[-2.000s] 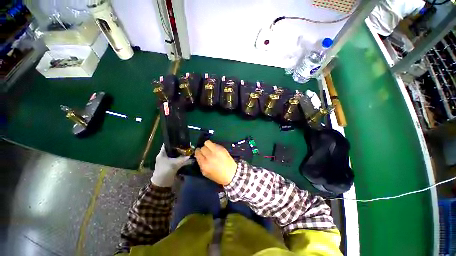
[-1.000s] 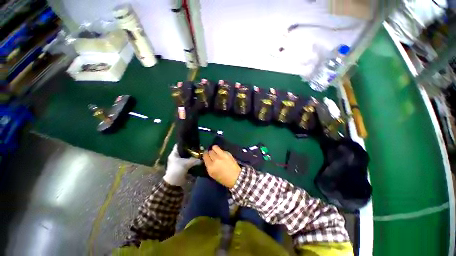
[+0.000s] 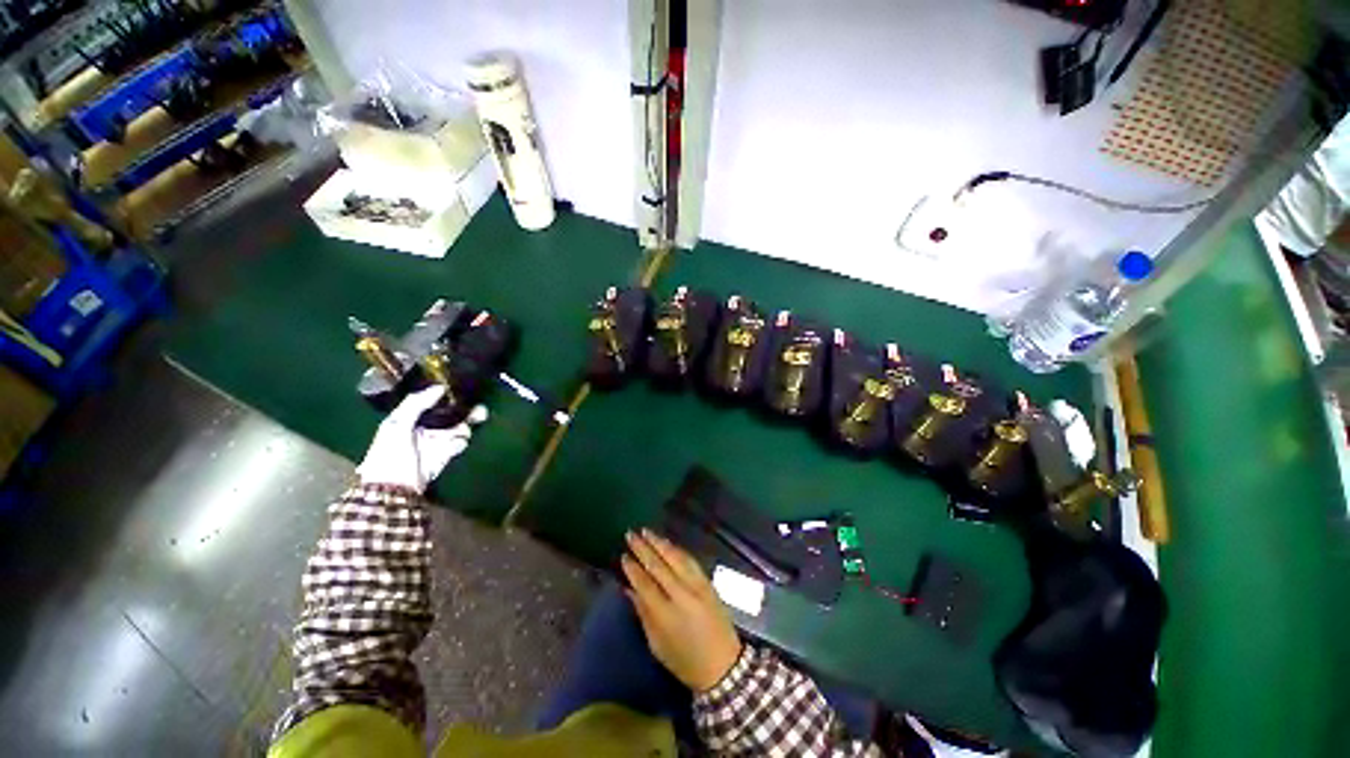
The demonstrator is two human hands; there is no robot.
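My left hand, in a white glove, holds the near end of a black lock unit at the left of the bench. That unit lies beside or against another lock unit with a brass fitting. My bare right hand is at the bench's front edge with its fingers close together; it shows nothing in it. Just beyond it are a long black cover part and a white label. A green circuit board and a black module with a red wire lie to the right.
A curved row of black lock units with brass fittings stands along the back. A black bag is at the right. A clear bottle, a white cylinder and a white parts box stand by the wall. A white stick lies at centre left.
The view has turned left. My left hand has carried the lock unit from in front of me to beside the unit at the left. My right hand has come off it, and the white label now shows.
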